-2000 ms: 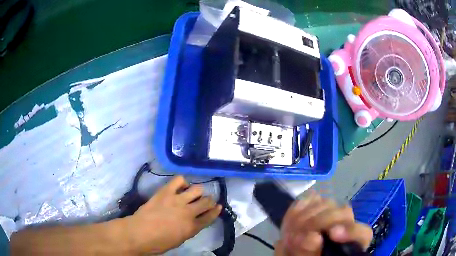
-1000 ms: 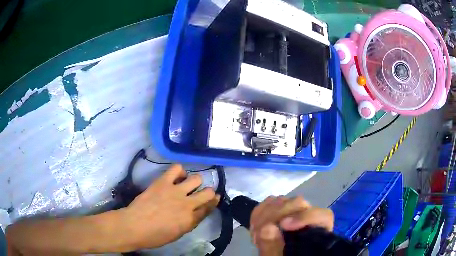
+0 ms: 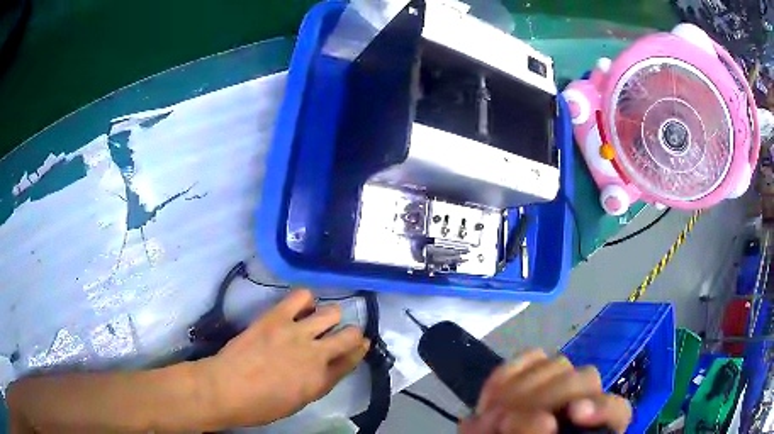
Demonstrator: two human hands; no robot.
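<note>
A black headband unit [image 3: 378, 377] lies on the white foam sheet below the tray, its thin wire crossing the loop. My left hand [image 3: 284, 352] lies over the loop, with its fingertips on the loop's right side by a small fitting. My right hand [image 3: 552, 398] grips the black electric screwdriver [image 3: 458, 360]. The thin bit [image 3: 413, 319] points up and left, apart from the headband unit. The screw feeder [image 3: 484, 161] stands in the blue tray [image 3: 416, 286], with its bright metal pickup plate [image 3: 386, 229] at the front.
A pink desk fan [image 3: 675, 131] stands right of the tray. Thin tools [image 3: 518, 250] lie beside the pickup plate. A blue bin [image 3: 628, 339] and a green bin [image 3: 683, 373] are low at the right. Clear plastic [image 3: 361, 25] is behind the feeder. A dark green belt [image 3: 127, 51] runs at the back left.
The screwdriver was at the loop's right fitting one second ago. It has since moved away to the right, and its bit now shows. My left hand has stayed on the headband unit.
</note>
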